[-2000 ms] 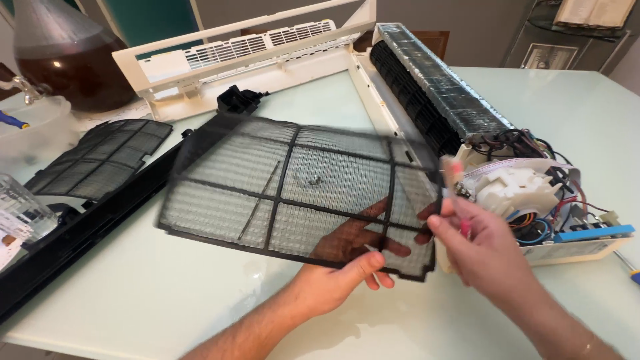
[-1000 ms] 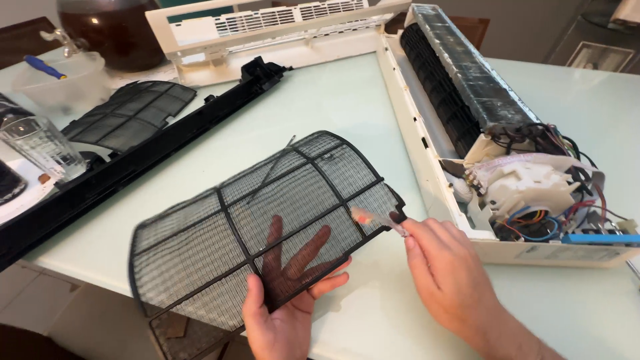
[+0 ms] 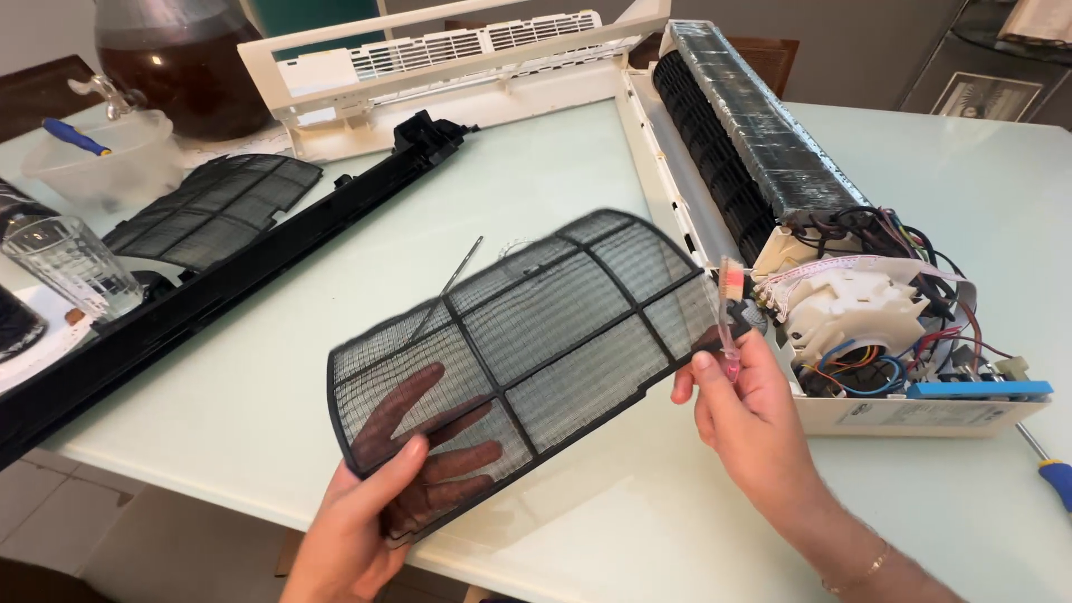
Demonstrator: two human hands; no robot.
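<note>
A black-framed mesh air filter [image 3: 544, 335] is held tilted above the glass table. My left hand [image 3: 377, 494] grips its lower left edge, thumb in front and fingers spread behind the mesh, where they show through. My right hand [image 3: 745, 402] pinches a clear and pink toothbrush [image 3: 730, 293], bristles up, at the filter's right end; its fingers also seem to touch the frame's corner. A thin metal rod [image 3: 461, 266] shows beyond the filter's upper left edge, partly seen through the mesh. To the right lies an opened air conditioner indoor unit [image 3: 754, 142] with its fan, finned coil and wiring exposed.
A long black plastic part [image 3: 251, 268] crosses the left side. Behind it are a second mesh filter [image 3: 226, 201], a glass tumbler [image 3: 75, 268], a plastic bowl [image 3: 109, 167] and a large jug [image 3: 180, 67]. A white cover frame [image 3: 469, 100] stands behind. A screwdriver [image 3: 1053, 481] lies far right.
My left hand has moved from the filter's lower middle to its lower left end. The filter's left end has risen since a second ago. My right hand stays at the right end with the toothbrush.
</note>
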